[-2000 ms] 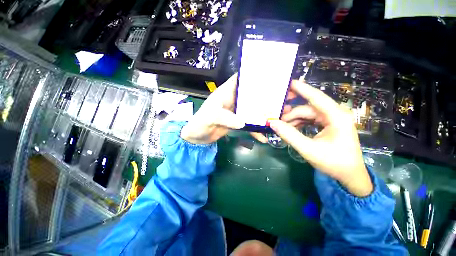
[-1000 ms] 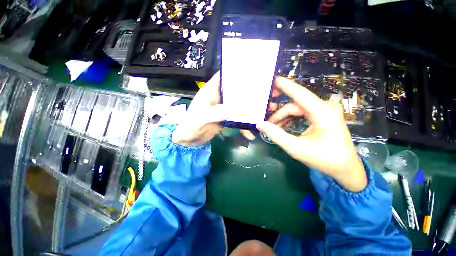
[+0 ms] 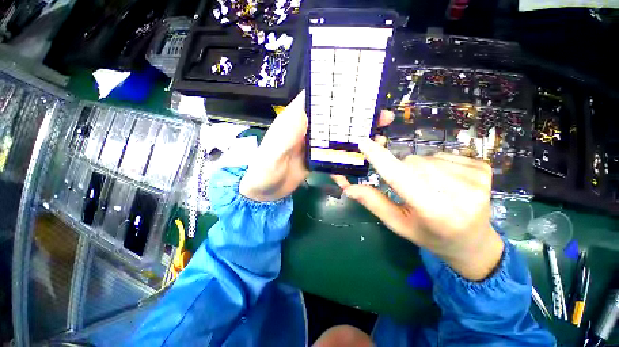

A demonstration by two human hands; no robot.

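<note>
A dark smartphone (image 3: 345, 95) is held upright over the green mat, its lit white screen showing a grid with dark lines and a pale bar at the bottom. My left hand (image 3: 279, 152) holds the phone from its left side and behind; some fingertips show at its right edge. My right hand (image 3: 434, 196) is at the phone's lower right, its index finger extended onto the lower right of the screen. The thumb is apart below, and the other fingers are curled. The right hand grips nothing that I can see.
A black tray (image 3: 234, 90) with white and gold bits is behind left. A small-parts tray (image 3: 475, 101) is right. A clear compartment tray (image 3: 122, 152) is left, near a yellow-orange handle (image 3: 179, 259). Clear round dishes (image 3: 551, 229) and pens (image 3: 554, 281) lie right.
The screen has gone from a blank white page to a grid. My right hand has let go of the phone's lower right edge, and its index finger now points onto the screen.
</note>
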